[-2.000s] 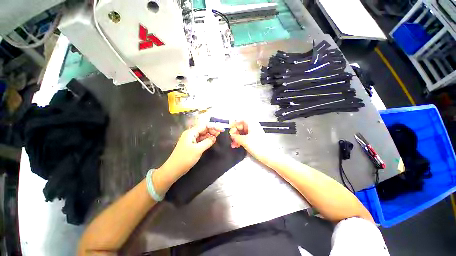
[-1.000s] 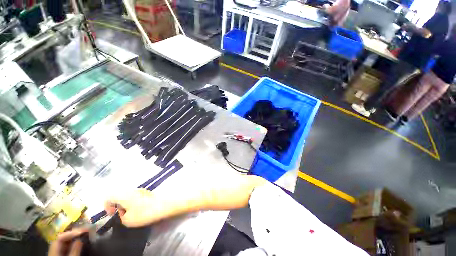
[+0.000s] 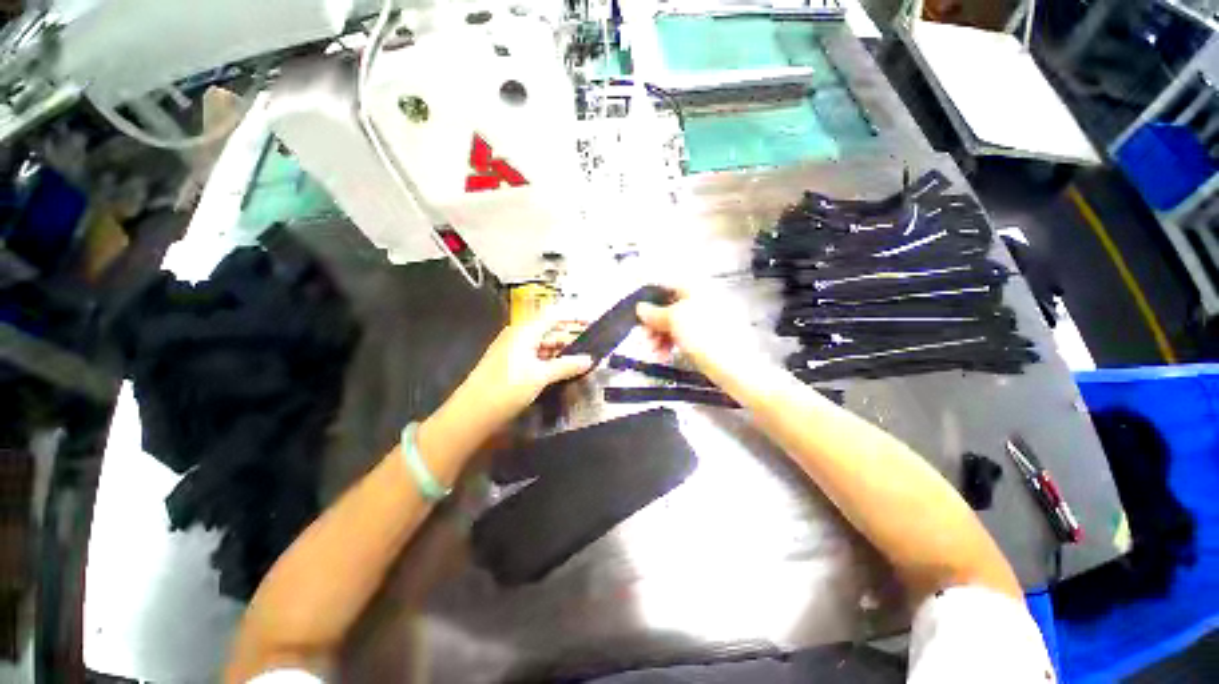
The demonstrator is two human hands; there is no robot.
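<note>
My left hand [image 3: 532, 358] and my right hand [image 3: 675, 325] hold a dark strip [image 3: 618, 325] between them, just in front of the machine's yellow plate [image 3: 532, 303]. Whether the strip is a zipper or folded fabric, I cannot tell. Black fabric panels [image 3: 588, 492] with rounded ends lie flat on the table below my hands. Narrow black tapes [image 3: 664, 396] lie beside and partly under my right hand and forearm. Rows of black zippers [image 3: 898, 283] with pale centre lines lie to the right.
The white sewing machine head [image 3: 468, 147] stands at the back. A black fabric pile [image 3: 241, 388] lies left. Red-handled snips [image 3: 1047, 492] and a black plug-like end [image 3: 980, 478] lie near the right edge. A blue crate [image 3: 1136, 628] with black pieces stands beyond it.
The view swung right to the crate and floor, then back to the machine. My hands now hold a dark strip; the fabric panels lie more exposed below them.
</note>
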